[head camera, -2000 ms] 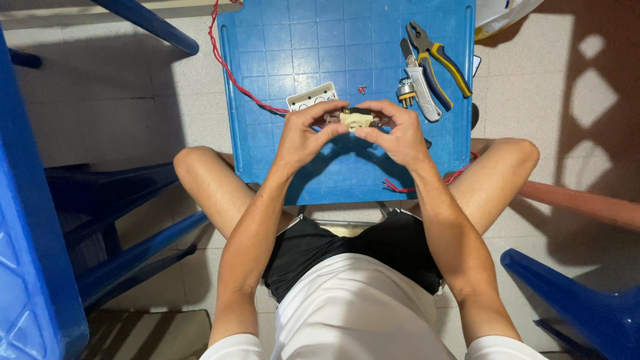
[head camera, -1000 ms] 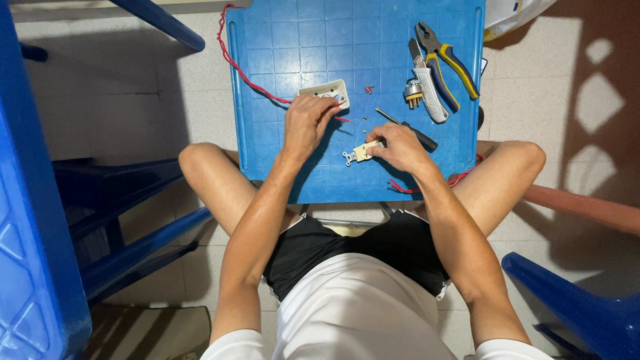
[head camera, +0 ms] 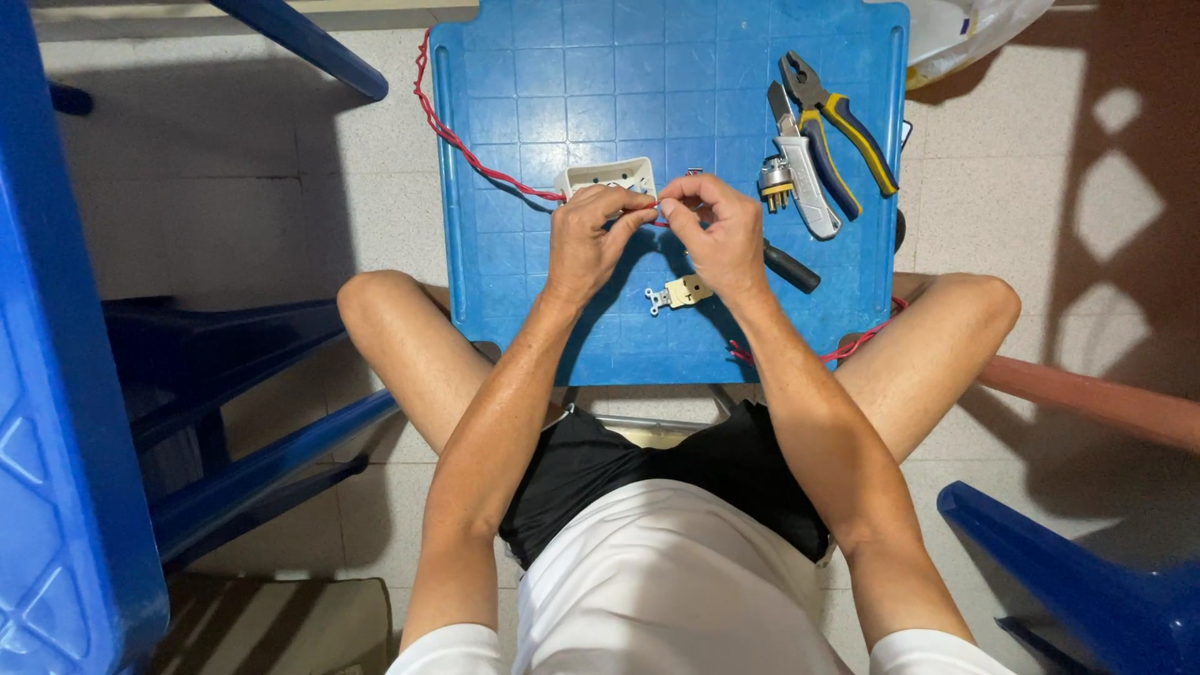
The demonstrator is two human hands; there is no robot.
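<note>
Red wire [head camera: 502,178] runs in a twisted pair from the upper left to a white plastic outlet box [head camera: 607,172]. Just in front of the box, my left hand [head camera: 597,225] pinches a red wire end between thumb and forefinger. Fingertips of my right hand [head camera: 717,225] grip the same wire close beside it. A cream electrical receptacle with a metal mounting strap [head camera: 682,292] lies below my hands. The black handle of a screwdriver [head camera: 790,266] shows to the right of my right wrist, its shaft mostly hidden. Small screws [head camera: 694,172] lie beyond my right hand.
On the right of the blue plastic table [head camera: 525,347] lie combination pliers [head camera: 825,122], a utility knife [head camera: 806,183] and a metal plug with brass prongs [head camera: 776,182]. More red wire [head camera: 858,345] crosses the lower right edge. Blue plastic furniture [head camera: 75,375] stands at the left.
My right hand has let go of the cream receptacle, which rests on the table, and has moved up to the wire beside my left hand. The left hand has moved from over the box to its front.
</note>
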